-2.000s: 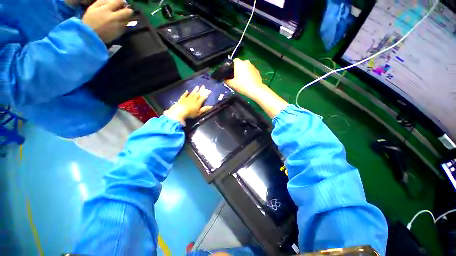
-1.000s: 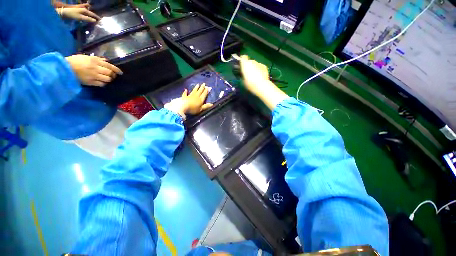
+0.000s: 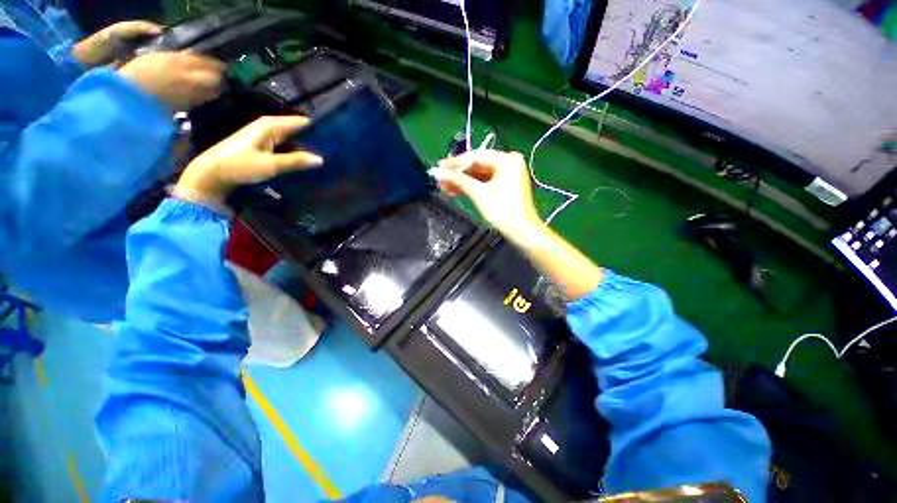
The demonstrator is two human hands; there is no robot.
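My left hand [image 3: 251, 157] holds a dark tablet [image 3: 349, 162] by its left edge. The tablet is raised and tilted above the tray. My right hand [image 3: 492, 187] pinches the small white plug [image 3: 435, 173] of a white cable at the tablet's right edge. I cannot tell whether the plug is inserted. A glossy tablet [image 3: 393, 260] lies in the tray [image 3: 379, 339] just below. Another tablet [image 3: 492, 329] with a yellow mark lies nearer to me, partly beside my right sleeve.
A person's blue-sleeved arms [image 3: 108, 147] work over dark trays at the left. A black barcode scanner [image 3: 733, 251] lies on the green mat [image 3: 629, 246] at the right. Monitors [image 3: 747, 83] stand behind, with white cables [image 3: 468, 69] hanging down. Blue floor [image 3: 344, 403] shows at lower left.
My left hand has gone from lying flat on the tablet to lifting and tilting it. My right hand, earlier on a black scanner, now has the plug at the tablet's edge. The view has shifted.
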